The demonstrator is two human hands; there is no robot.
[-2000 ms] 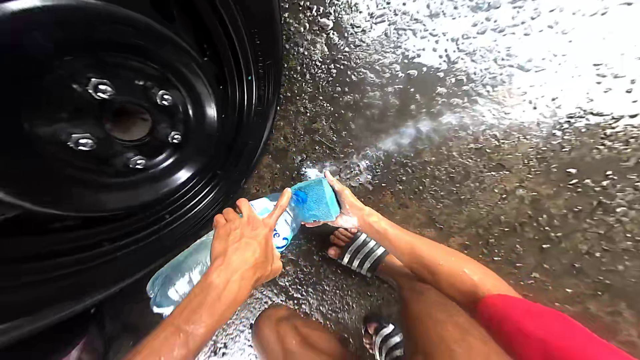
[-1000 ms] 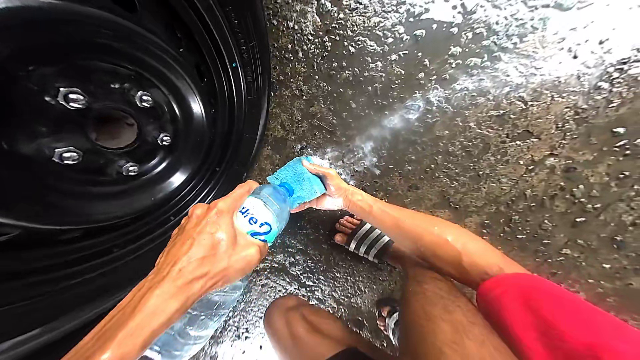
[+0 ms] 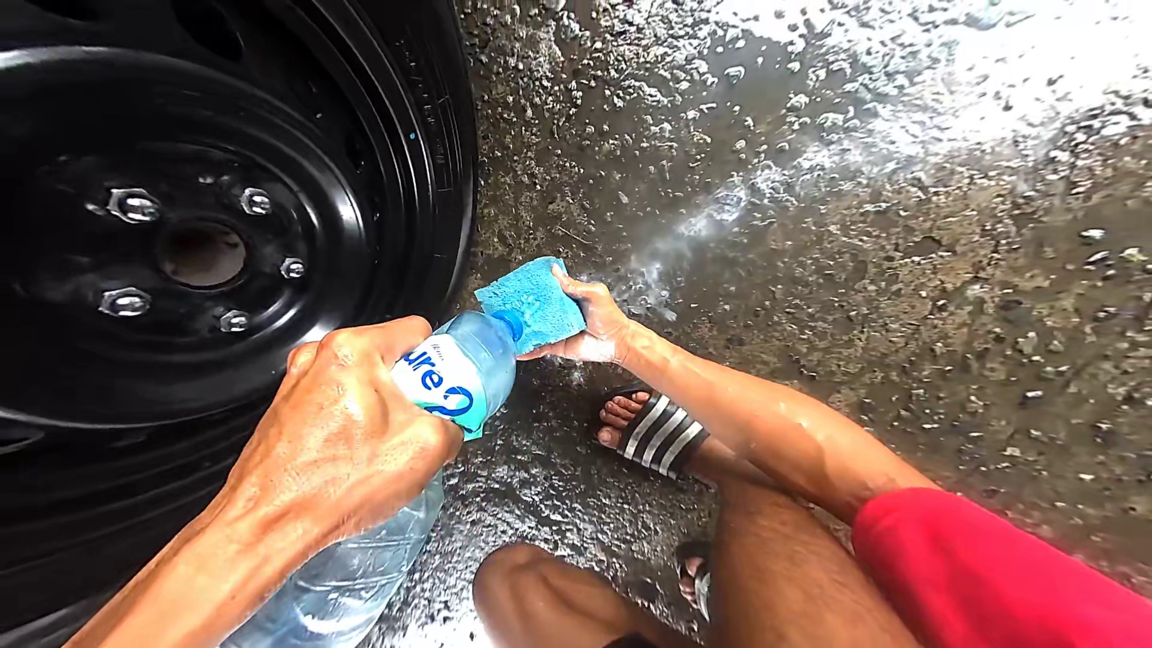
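Observation:
A large clear plastic bottle [image 3: 481,351] with a blue neck is tilted, its mouth against a light blue sponge [image 3: 538,301]. My left hand [image 3: 346,423] is wrapped around the bottle's upper part, partly covering its printed label. The sponge rests in my right hand [image 3: 596,326], the thumb on its edge and the other fingers mostly hidden beneath. Beside both hands stands a black steel wheel [image 3: 297,198] with its tire [image 3: 441,162]. Shiny lug nuts [image 3: 133,205] ring its centre hole.
Wet, rough concrete ground [image 3: 900,333] lies below, with a whitish, foamy streak [image 3: 711,216] running toward the upper right. My foot in a black-and-white striped slide sandal [image 3: 664,436] is just below the right hand. My bent knees and the other sandal [image 3: 697,576] are at the bottom.
Two seconds ago my left index finger pointed along the bottle's neck; now the fingers curl around the bottle, the hand farther up toward the label. The sponge has turned in my right hand.

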